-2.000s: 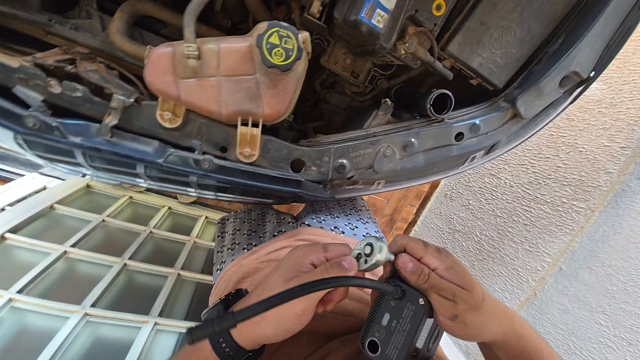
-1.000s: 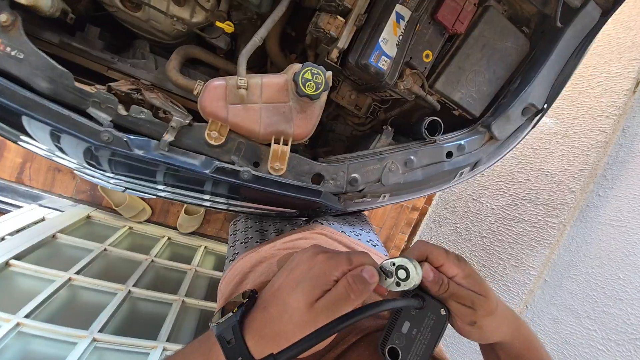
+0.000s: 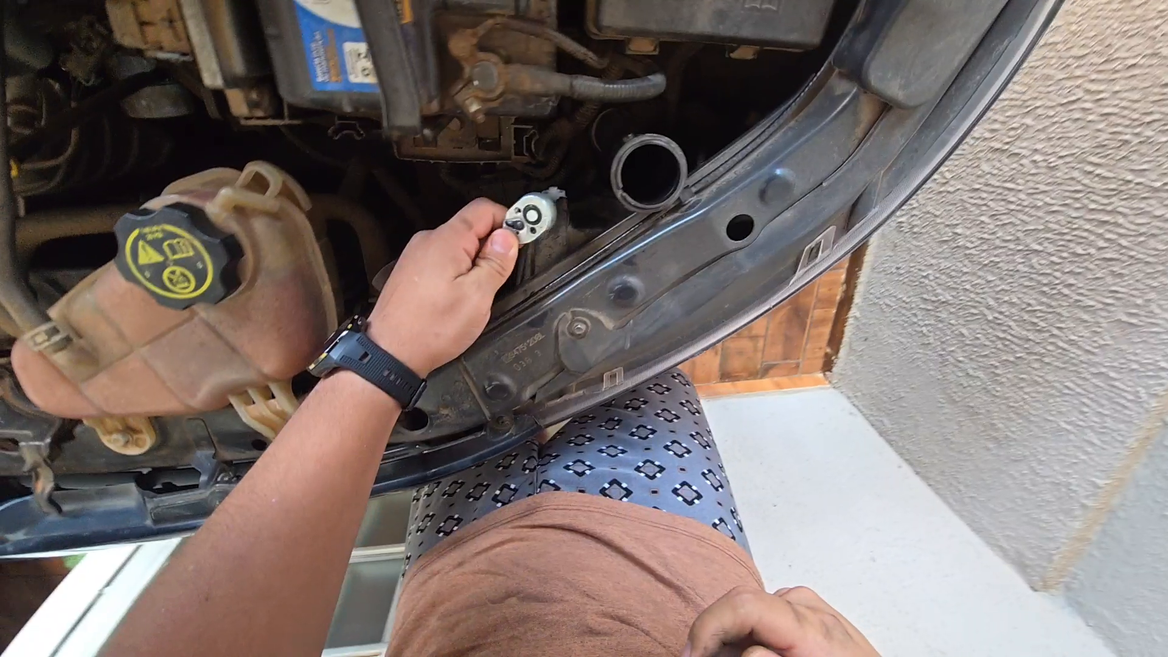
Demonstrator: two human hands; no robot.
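Note:
My left hand (image 3: 443, 283), with a black watch on its wrist, reaches over the car's front crossmember into the engine bay. Its thumb and fingers grip a small silver ratchet wrench (image 3: 531, 217); the round head shows, while the handle is hidden by the hand. To the right of the head is the open end of a black round duct (image 3: 649, 172). The coolant expansion tank (image 3: 246, 338) with its black cap (image 3: 176, 255) lies left of the hand. Low in the view, my right hand (image 3: 780, 625) is near my body with curled fingers, partly cut off; whether it holds anything cannot be told.
The car battery (image 3: 333, 55) and a corroded cable clamp (image 3: 488, 80) sit above the left hand. The dark metal front crossmember (image 3: 593, 319) runs between my body and the engine bay. A rough white wall (image 3: 1004, 301) stands at the right.
My left hand has moved from beside my right hand into the engine bay with the ratchet. The hands have parted. The black device with a cable has gone out of view. The view has moved closer.

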